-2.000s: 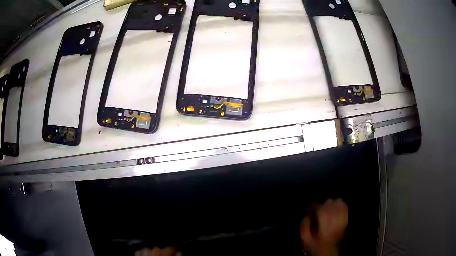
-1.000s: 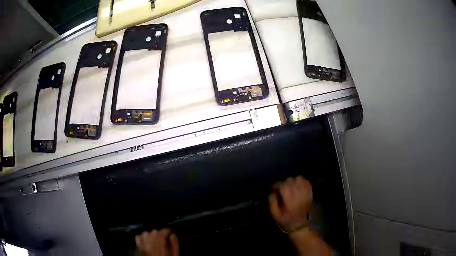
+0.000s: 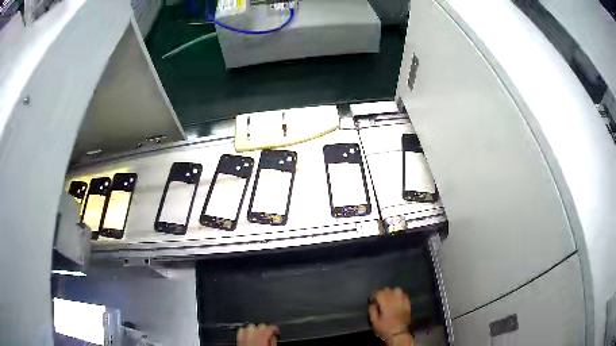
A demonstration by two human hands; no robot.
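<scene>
Several black phone middle frames lie spaced in a row on the pale conveyor (image 3: pixel 311 230). One frame (image 3: pixel 348 180) lies near the conveyor's joint, and another frame (image 3: pixel 418 169) lies beyond it at the right, partly cut off by a white housing. My right hand (image 3: pixel 390 312) is over the dark surface below the conveyor, fingers curled; I cannot tell if it holds anything. My left hand (image 3: pixel 257 334) is at the bottom edge, partly cut off, fingers curled, contents not visible. Neither hand touches a frame.
A yellow board (image 3: pixel 290 128) lies along the conveyor's far edge. Behind it, a white box (image 3: pixel 300 37) with a blue cable (image 3: pixel 257 31) stands on a dark green surface (image 3: pixel 202 81). White machine housings (image 3: pixel 493 155) stand at both sides. The dark surface (image 3: pixel 304 284) spans below the conveyor rail.
The view has pulled back and up, showing more of the conveyor, housings and white box. Both hands remain over the dark surface, apart from the frames.
</scene>
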